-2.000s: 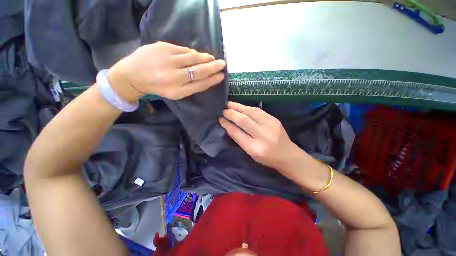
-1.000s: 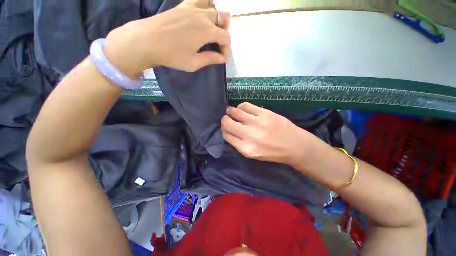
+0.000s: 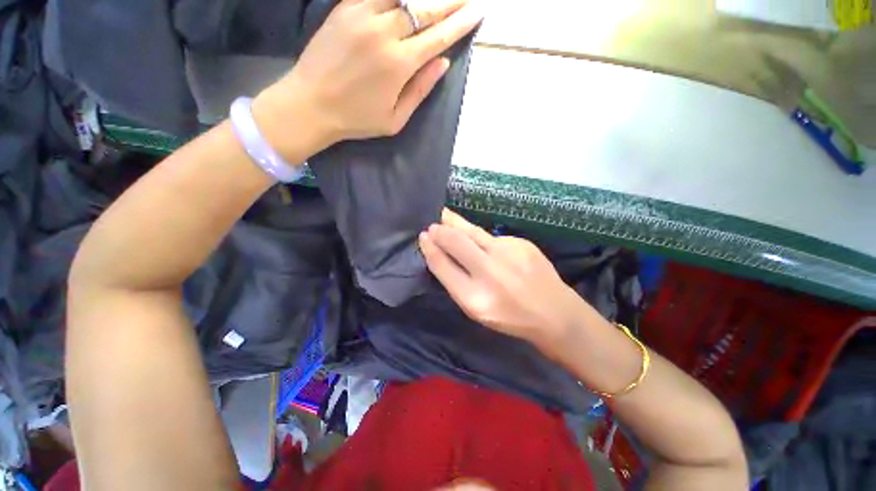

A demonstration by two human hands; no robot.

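A long dark grey cloth tube, like a sleeve (image 3: 399, 182), lies over the table edge with its narrow end hanging toward me. My left hand (image 3: 370, 67) lies flat on its upper part, fingers stretched toward the right edge, fingertips near the top of the view. My right hand (image 3: 495, 273) pinches the tube's right edge just below the table edge, near its end. The rest of the grey garment (image 3: 115, 58) is bunched at upper left. The sewing machine's needle area is not in view.
The white table (image 3: 576, 115) has a green edge with ruler tape (image 3: 615, 221). Green and blue thread snips (image 3: 828, 140) lie at upper right, near a yellow item (image 3: 853, 13). A red basket (image 3: 716, 336) is below right, a blue crate (image 3: 305, 360) below left. Grey cloth covers the lap.
The view has shifted, so the table edge now slopes. My left hand has flattened with fingers extended along the cloth's upper part. My right hand still pinches the edge near the tube's end.
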